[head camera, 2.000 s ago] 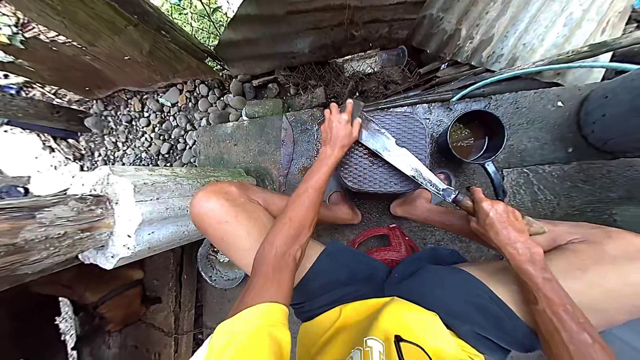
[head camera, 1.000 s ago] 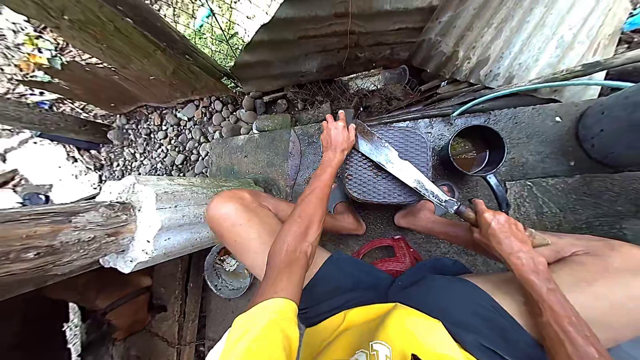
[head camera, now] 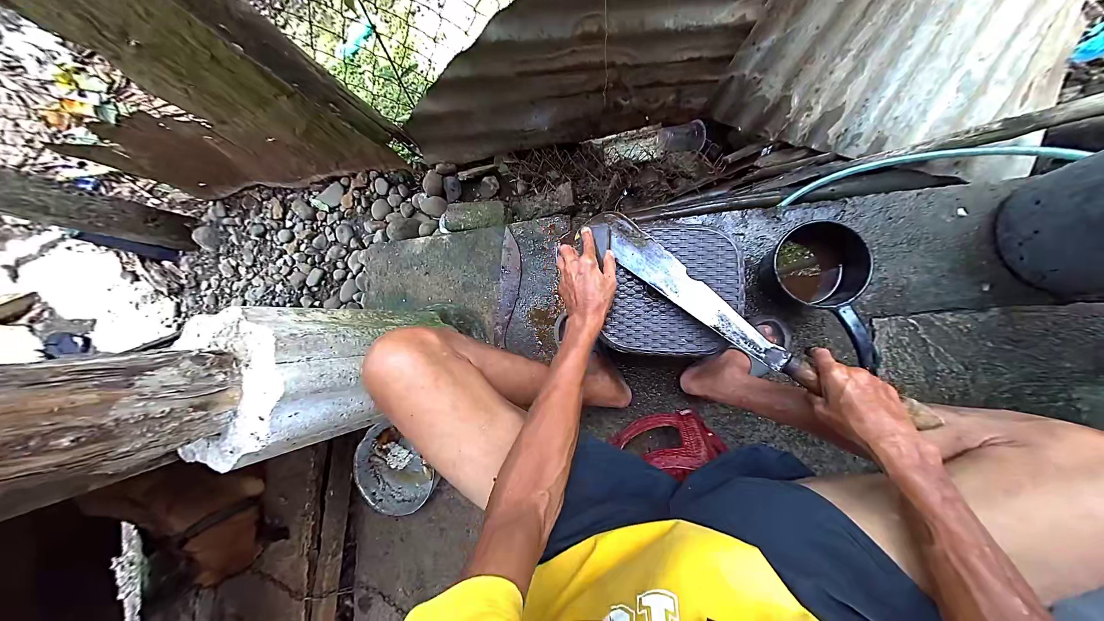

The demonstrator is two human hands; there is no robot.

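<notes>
My right hand is closed around the wooden handle of a machete, whose wet blade points up and to the left. The blade lies across a dark woven-pattern plastic stool top. Near the blade's wide tip, my left hand presses a grey sharpening stone against the metal, fingers spread over it. Right of the stool stands a black pot with brownish water in it, its handle turned toward my right hand.
A concrete post stands left of my knee, with a metal bowl below it. A red plastic object lies between my legs. Corrugated metal sheets, a pale green hose and a dark cylindrical container border the far side and right.
My left hand stays near the blade's tip with only small shifts. My right hand keeps hold of the machete's handle. The view has shifted slightly.
</notes>
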